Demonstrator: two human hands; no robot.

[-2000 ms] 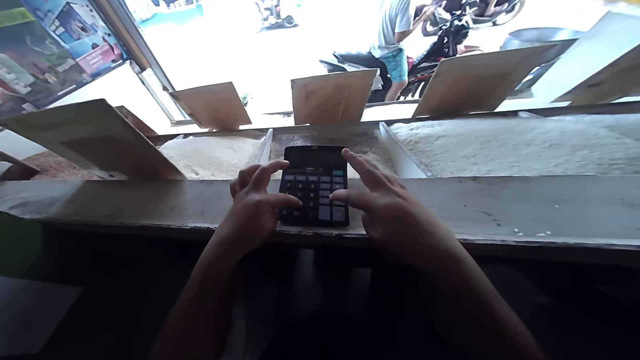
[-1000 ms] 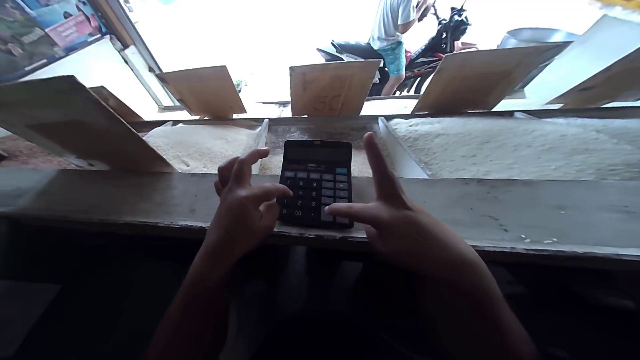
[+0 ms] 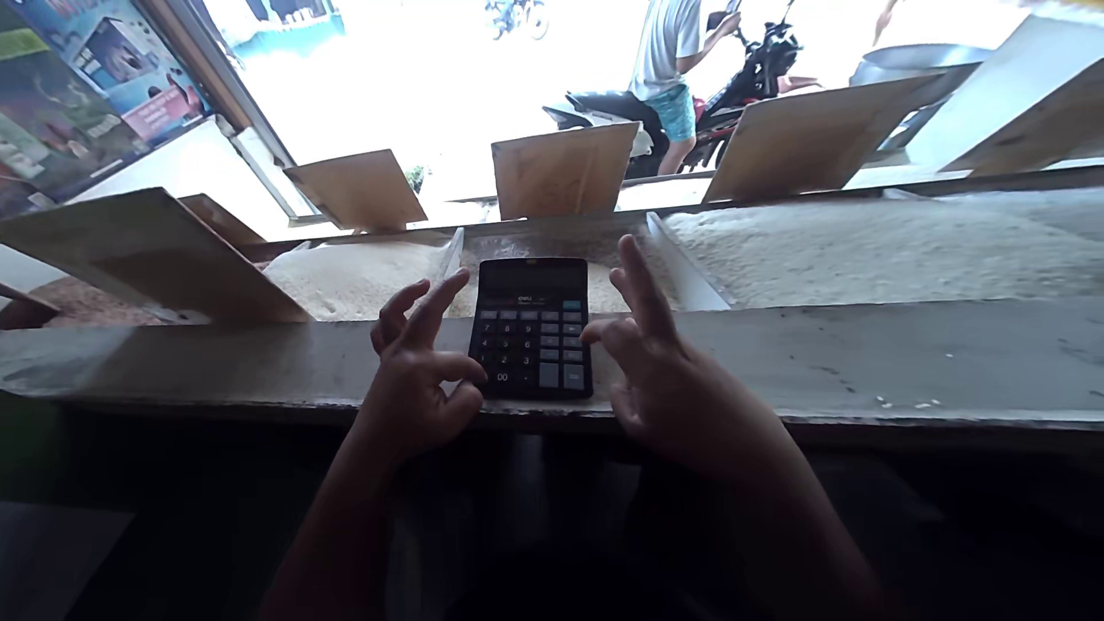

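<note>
A black desk calculator (image 3: pixel 532 329) lies on the wooden ledge (image 3: pixel 845 362), its top end reaching over a compartment of the bin. At its left side is my left hand (image 3: pixel 423 371), with a finger at the lower left keys and the other fingers apart. My right hand (image 3: pixel 655 354) is on the other side, one fingertip at the right edge of the keys and the index finger raised. Neither hand is closed round the calculator. White rice grain (image 3: pixel 345 276) fills the compartment on the left, and more white grain (image 3: pixel 880 250) lies on the right.
Thin dividers (image 3: pixel 687 263) part the grain. Several upright boards (image 3: pixel 565 171) stand along the bin's far side, and a large board (image 3: pixel 147 259) leans at the left. Beyond are a person (image 3: pixel 668 78) on a motorcycle (image 3: pixel 733 108) and a metal basin (image 3: pixel 923 60). A few loose grains lie on the ledge.
My right hand's lower finger has moved from the calculator's lower keys to its right edge. My left hand's finger has shifted down to the lower left keys. The calculator stays on the ledge.
</note>
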